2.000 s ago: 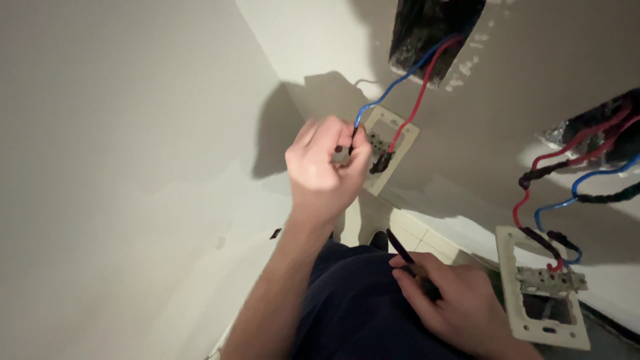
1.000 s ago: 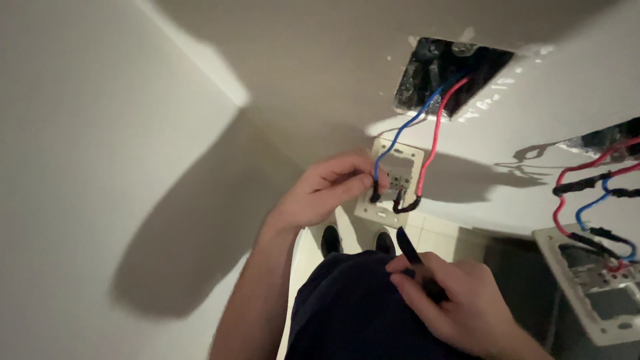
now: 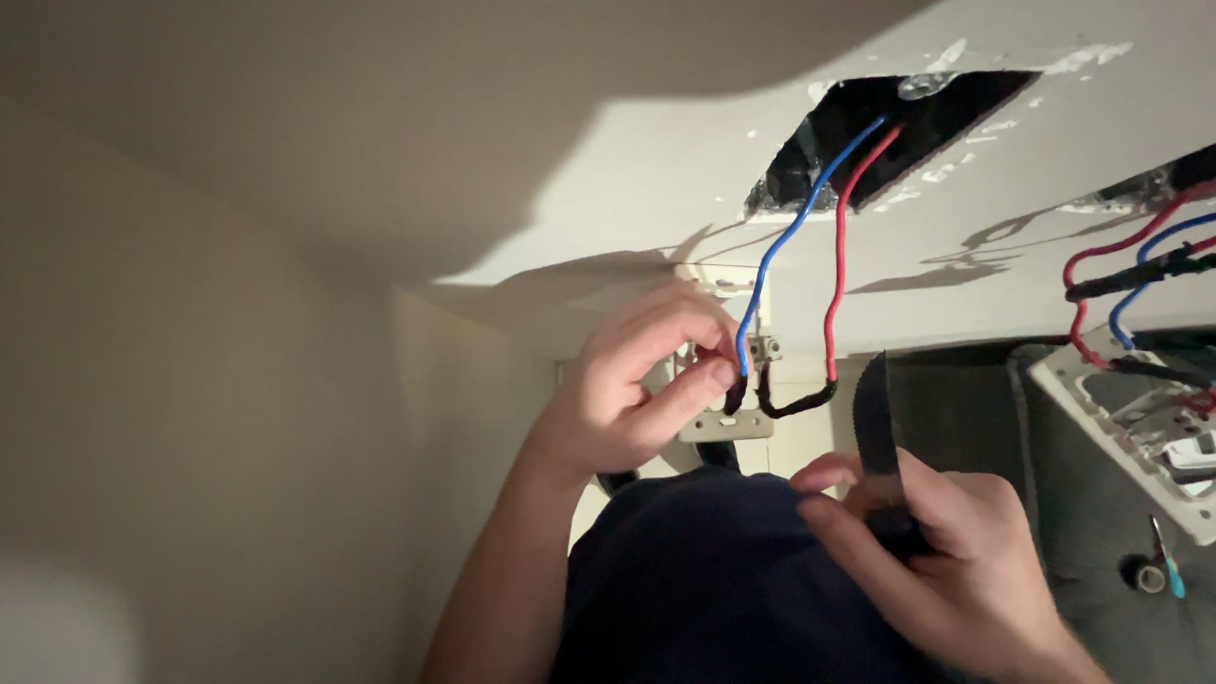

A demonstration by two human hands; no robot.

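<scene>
My left hand (image 3: pixel 665 380) pinches the lower end of a blue wire (image 3: pixel 781 237), at the black tape wrapped around it. This wire and a red wire (image 3: pixel 838 275) run down from a wall opening (image 3: pixel 807 161) to a pale socket frame (image 3: pixel 727 427) that hangs partly behind my left hand. Black tape (image 3: pixel 796 408) also wraps the red wire's lower end. In my right hand (image 3: pixel 940 541) is a knife with a dark serrated blade (image 3: pixel 874 413), its tip pointing up; the fingers partly hide the handle.
At the right, a second socket frame (image 3: pixel 1107 446) hangs on red and blue wires with black tape, below another wall opening (image 3: pixel 1130 190). A roll of tape (image 3: pixel 1149 578) and a thin blue-handled tool (image 3: pixel 1174 575) lie on a dark cushioned surface (image 3: pixel 1092 608).
The view has shifted. My left hand is lower on the blue wire than two seconds ago, and more of the knife blade shows above my right hand.
</scene>
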